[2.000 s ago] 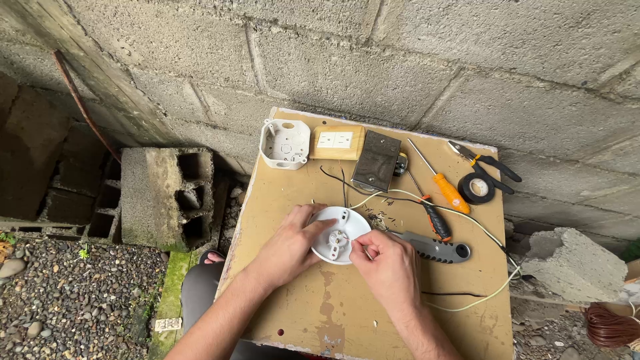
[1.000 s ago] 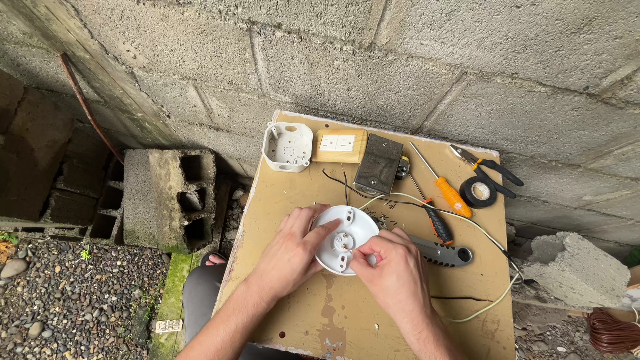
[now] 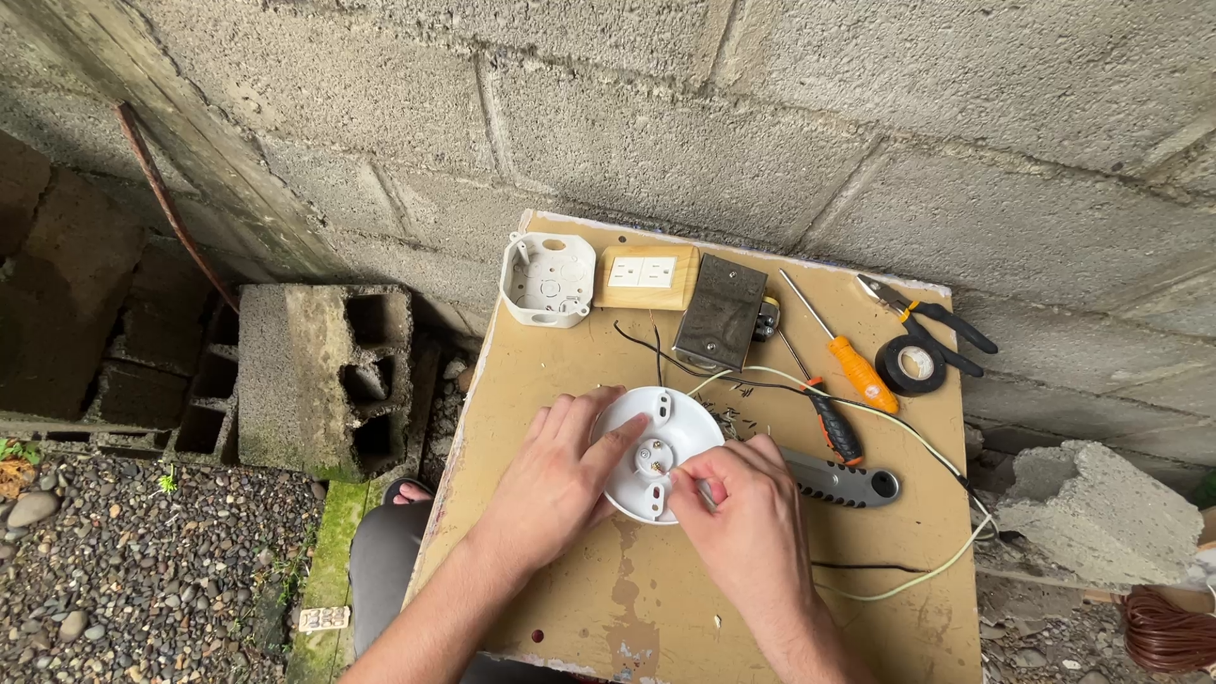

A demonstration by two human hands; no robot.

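A round white plastic lamp holder base [image 3: 622, 437] lies face down on the board, its inner side with slotted lugs and brass terminals turned up. My left hand [image 3: 560, 475] holds its left rim, the index finger reaching inside. My right hand [image 3: 741, 513] is at its right side, thumb and index finger pinched near a terminal; what they pinch is too small to tell. Close behind my right hand lies a grey utility knife [image 3: 841, 481]. A black-and-orange screwdriver [image 3: 834, 427] and an orange-handled screwdriver [image 3: 862, 373] lie beyond, beside a black-and-white wire pair [image 3: 920, 439].
Along the board's [image 3: 560, 608] back edge are a white octagonal junction box [image 3: 548, 280], a wood-look outlet plate [image 3: 647, 276] and a dark metal box [image 3: 720, 312]. Pliers [image 3: 926, 318] and black tape [image 3: 909, 365] lie at right. A concrete block wall [image 3: 665, 123] stands behind.
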